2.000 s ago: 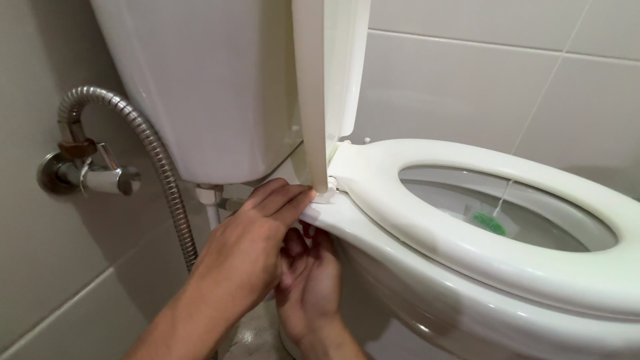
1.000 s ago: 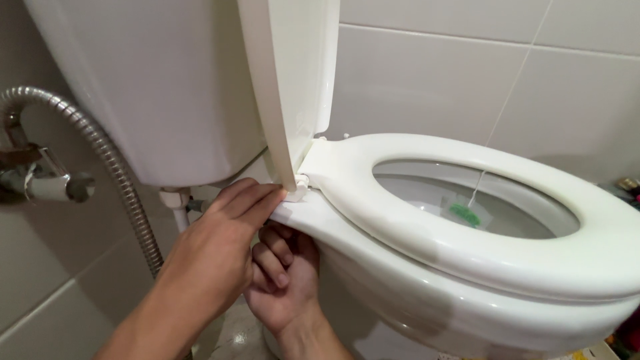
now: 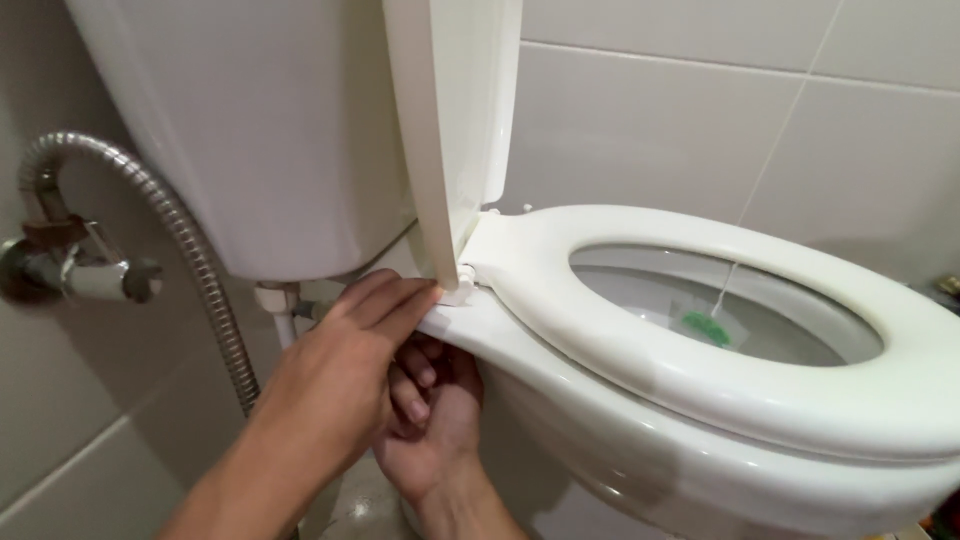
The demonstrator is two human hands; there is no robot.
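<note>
My left hand (image 3: 341, 367) lies over the back corner of the toilet bowl's rim (image 3: 480, 322), its fingertips against the white plastic seat hinge (image 3: 459, 289) at the foot of the raised lid (image 3: 427, 135). Below the rim, palm up with fingers curled, is my right hand (image 3: 439, 427); its fingertips are partly hidden under the ceramic, so whether they grip something cannot be told. The toilet seat (image 3: 652, 345) is down on the bowl. Inside the bowl a green toilet block (image 3: 706, 328) hangs on a white string.
Behind the lid stands the white cistern (image 3: 247, 135), with a plastic pipe fitting (image 3: 276, 298) beneath it. To the left, a braided metal hose (image 3: 187, 232) curves down from a wall valve (image 3: 75, 277). Grey wall tiles (image 3: 660, 127) rise behind the toilet.
Both hands stay at the hinge corner, the left above the rim and the right below. The right hand's fingers have shifted slightly under the rim.
</note>
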